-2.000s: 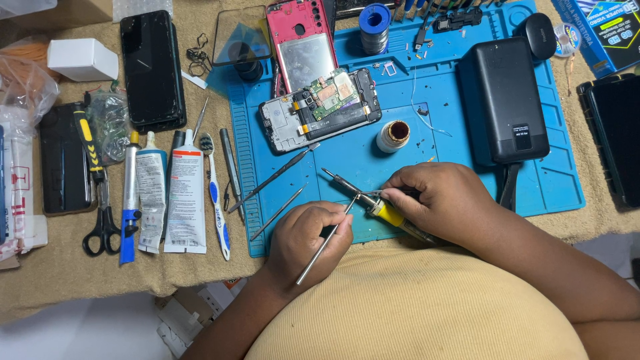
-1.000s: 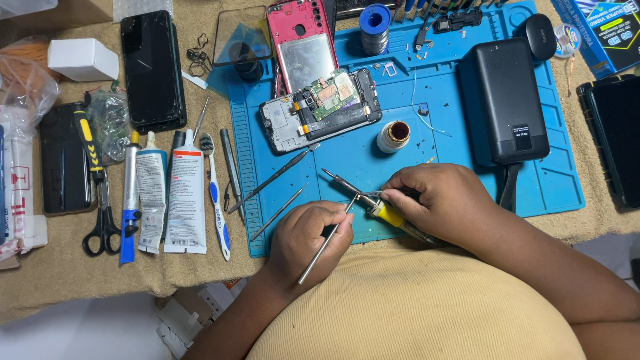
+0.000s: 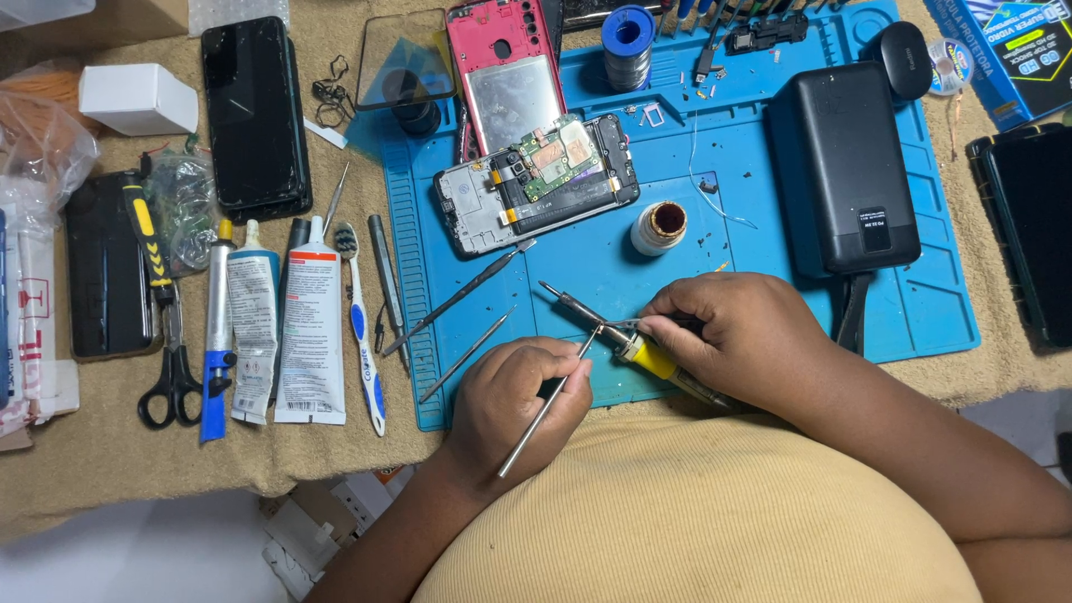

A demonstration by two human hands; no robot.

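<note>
My left hand (image 3: 523,402) grips a thin metal pick (image 3: 536,425) whose tip meets a tiny part beside the metal shaft of a soldering iron (image 3: 657,358). From the right, my right hand (image 3: 724,322) pinches the dark tweezers (image 3: 624,324), their points at that same tiny part. The iron, with its yellow collar, lies under my right hand, tip to the upper left. Above my hands sit an open small jar (image 3: 659,229) with brown residue and an opened phone (image 3: 536,188) with its circuit board (image 3: 557,157) exposed. What the tiny part is, I cannot tell.
A blue silicone repair mat (image 3: 921,310) bears a black power bank (image 3: 846,167), a solder spool (image 3: 628,63) and a spudger (image 3: 461,297). Left of it, on a tan cloth, lie a toothbrush (image 3: 362,335), tubes (image 3: 310,335), a desoldering pump (image 3: 219,335), scissors (image 3: 172,385) and phones (image 3: 255,117).
</note>
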